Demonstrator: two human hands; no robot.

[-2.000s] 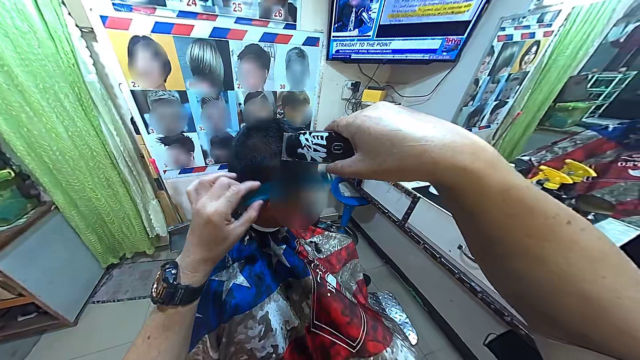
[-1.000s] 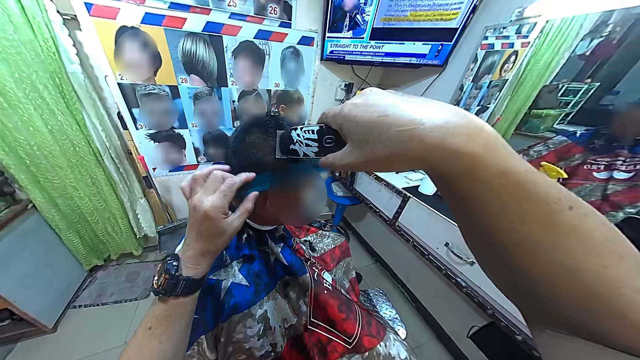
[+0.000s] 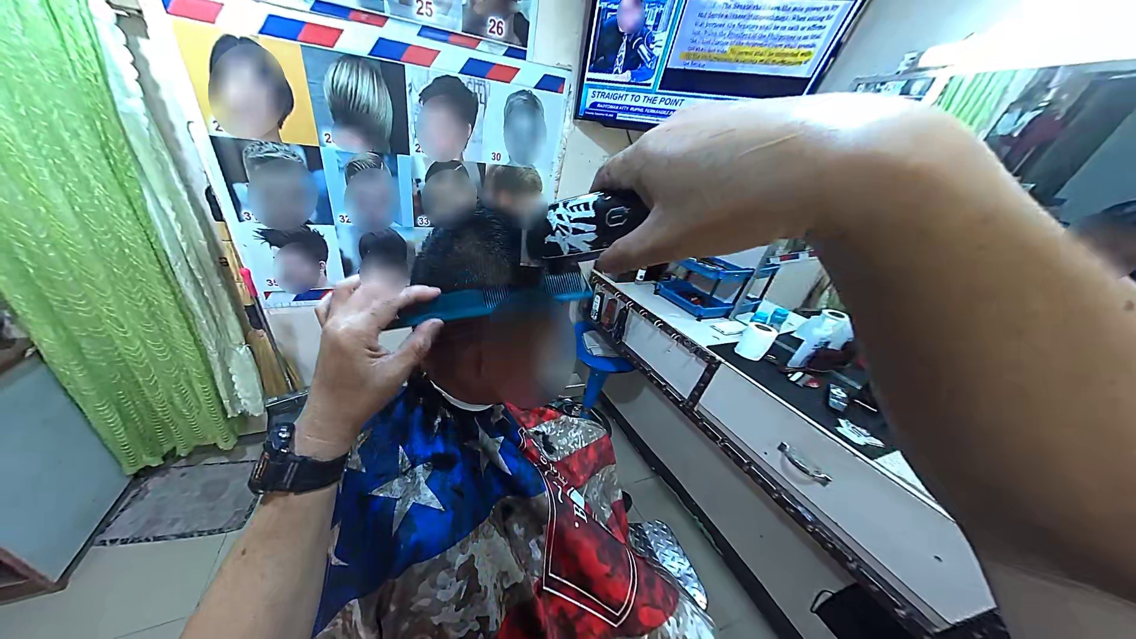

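Note:
A seated person's dark, short hair (image 3: 466,253) is at the centre, above a barber cape (image 3: 444,497) with stars, camouflage and red panels. With thumb and fingers my left hand (image 3: 364,351) pinches the end of a blue comb (image 3: 470,304), which lies level across the side of the head. A black hair clipper (image 3: 590,224) with white characters is in my right hand (image 3: 701,177), its head end against the hair above the comb. Part of the comb's teeth shows beneath the clipper. A black watch is on my left wrist.
A counter (image 3: 657,306) with drawers runs along the right, bearing a blue rack (image 3: 706,288), paper rolls (image 3: 755,341) and bottles. A blue stool (image 3: 603,355) stands behind the person. A haircut poster (image 3: 355,142), a wall television (image 3: 710,53) and a green curtain (image 3: 98,231) are around.
The view has shifted, with more of the counter showing. The clipper and comb stay at the head; my right hand now holds the clipper a little farther toward the front of the hair.

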